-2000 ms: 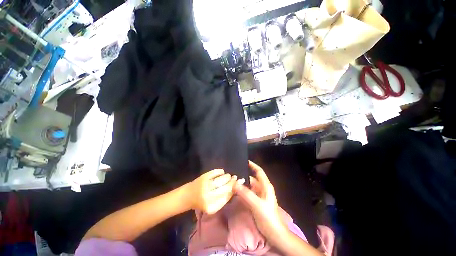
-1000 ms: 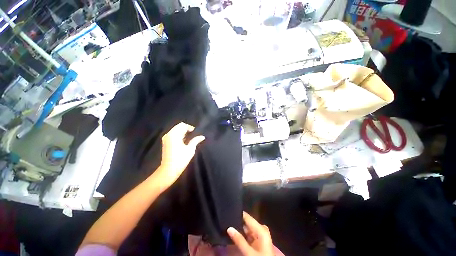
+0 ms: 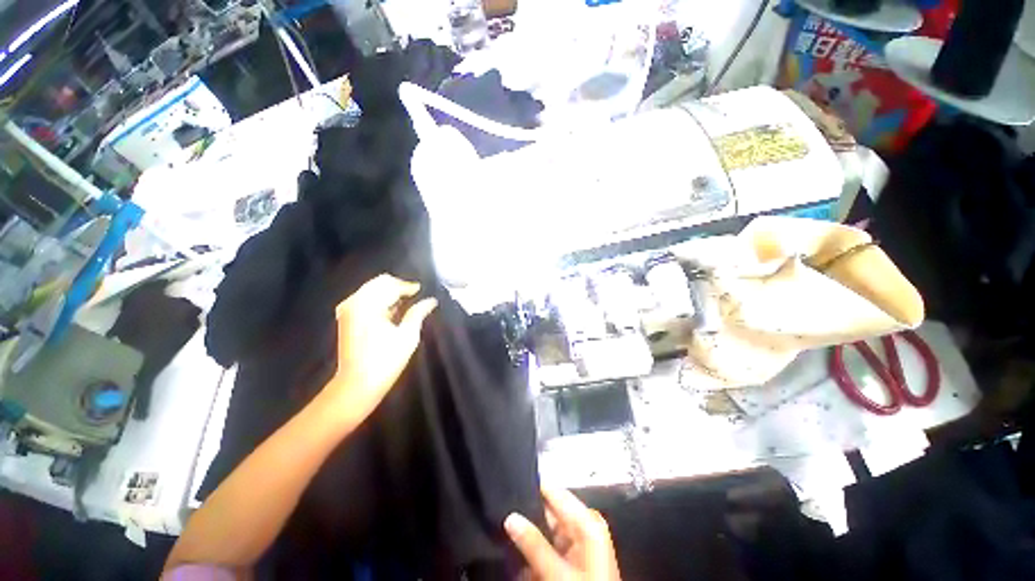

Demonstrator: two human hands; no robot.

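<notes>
A large black garment piece (image 3: 341, 454) lies left of the white overlock machine (image 3: 636, 170) and hangs over the table's front edge. Its right edge meets the small dark presser foot area (image 3: 516, 329). My left hand (image 3: 377, 340) rests on the cloth left of and below the foot, with thumb and forefinger pinching a fold. My right hand (image 3: 568, 539) grips the cloth's right edge near the bottom of the picture, thumb on top and fingers at the side.
A cream cloth bag (image 3: 794, 295) stands at the machine's right end. Red-handled scissors (image 3: 885, 375) lie beside it. A second sewing machine (image 3: 74, 386) is at left. A black thread cone (image 3: 978, 45) stands at the upper right. Dark cloth (image 3: 965, 499) is at the lower right.
Two seconds ago both hands were together at the cloth's lower edge. My left hand has since moved up onto the cloth. The view has tilted up, showing more of the machine.
</notes>
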